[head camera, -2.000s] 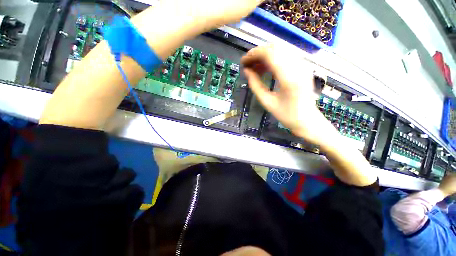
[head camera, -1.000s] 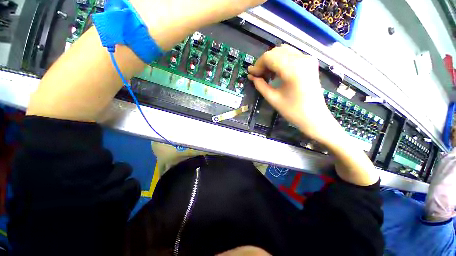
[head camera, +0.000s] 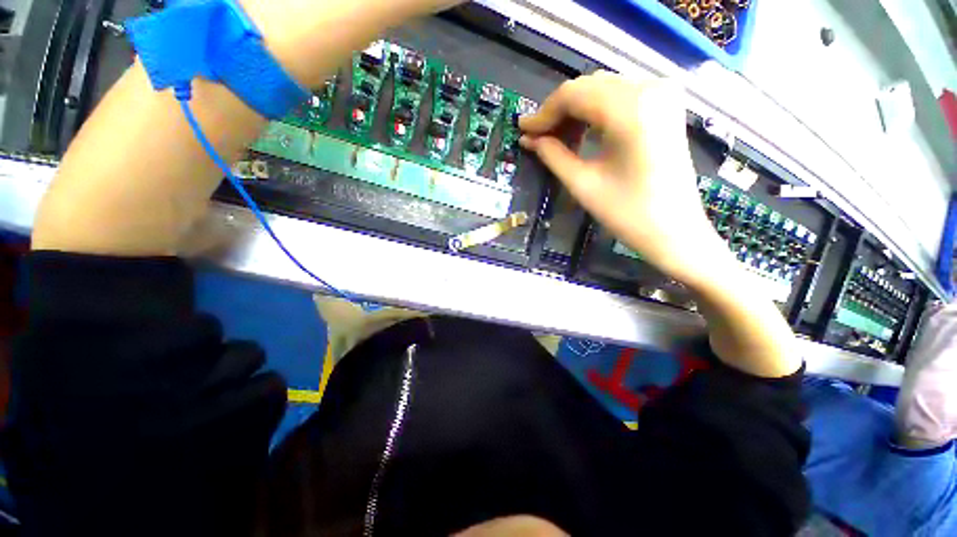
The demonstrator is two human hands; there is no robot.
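A green circuit board panel [head camera: 446, 115] lies in a black pallet [head camera: 357, 205], with a pale green edge on its near side. My right hand [head camera: 628, 152] is over the panel's right end, with thumb and forefinger tips together at the last board. Whether a small part is between them cannot be seen. My left forearm crosses the panel's left part, with a blue wrist strap [head camera: 215, 58] and a thin blue cord. My left hand is cut off by the top edge. A metal clip [head camera: 490, 231] lies at the pallet's near right corner.
A blue bin [head camera: 743, 47] of copper-coloured rings stands beyond the line. More pallets with a second panel [head camera: 758, 236] lie to the right. A silvery rail [head camera: 420, 281] runs along the near side. A blue-clothed person [head camera: 866, 451] is at the right edge.
My right hand has come in from above the pallet gap to the rightmost board, its fingertips closing together. The bin now shows less, nearer the top edge. My left hand stays out of the picture.
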